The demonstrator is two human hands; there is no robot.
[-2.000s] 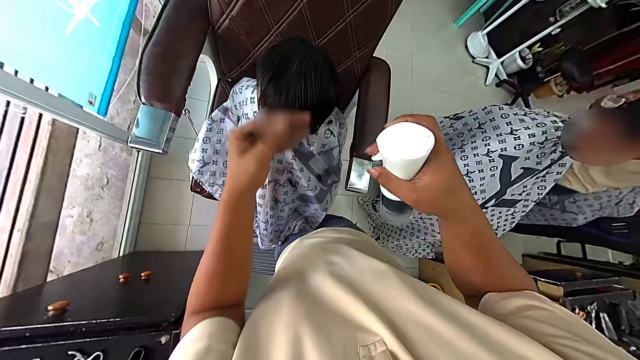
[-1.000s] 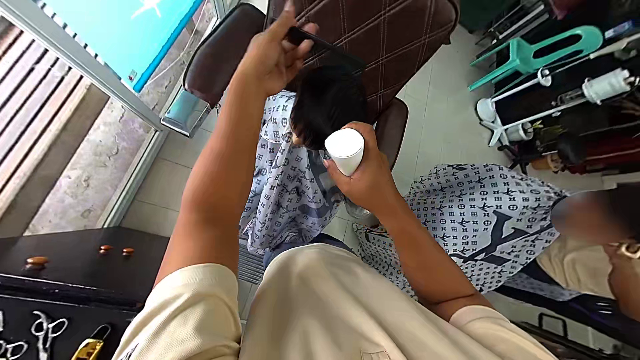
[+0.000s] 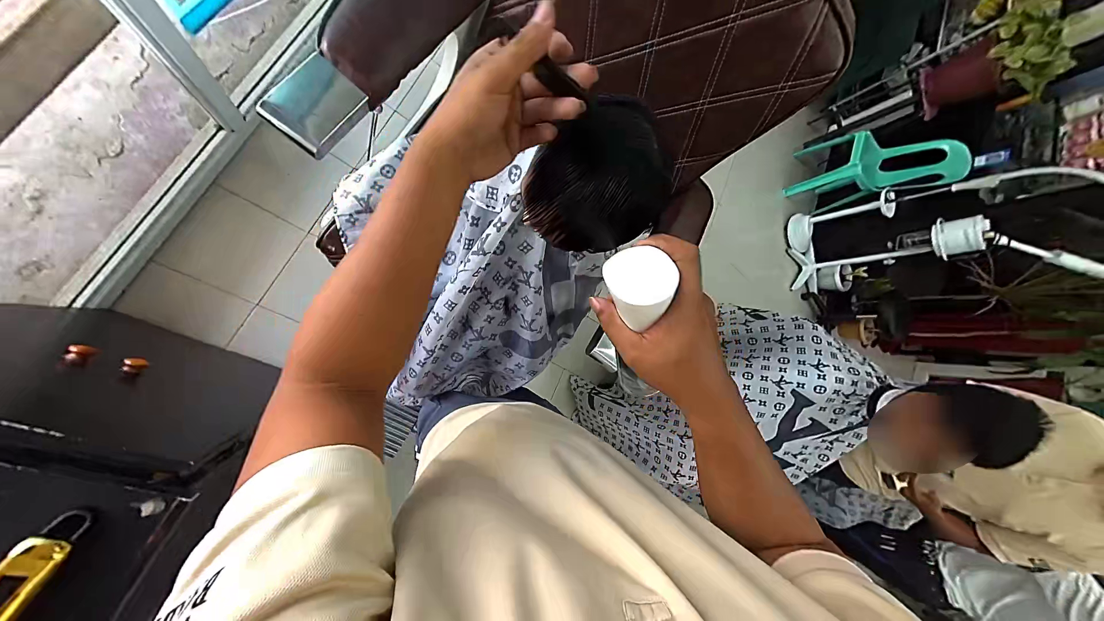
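A person with short dark hair sits in a brown quilted leather chair, covered by a grey patterned cape. My left hand, raised at the upper left of the head, holds a black comb whose far end reaches the hair. Below and right of the head, my right hand is wrapped around a bottle with a white rounded end; its lower part is hidden behind the hand.
A second caped person is at the right, with a co-worker's tan sleeve beside them. A green plastic chair and a white stand stand beyond. A black cabinet with a yellow padlock is lower left.
My left hand has come down toward the head with the comb since the frame one second ago. The bottle stays in my right hand. The view has shifted.
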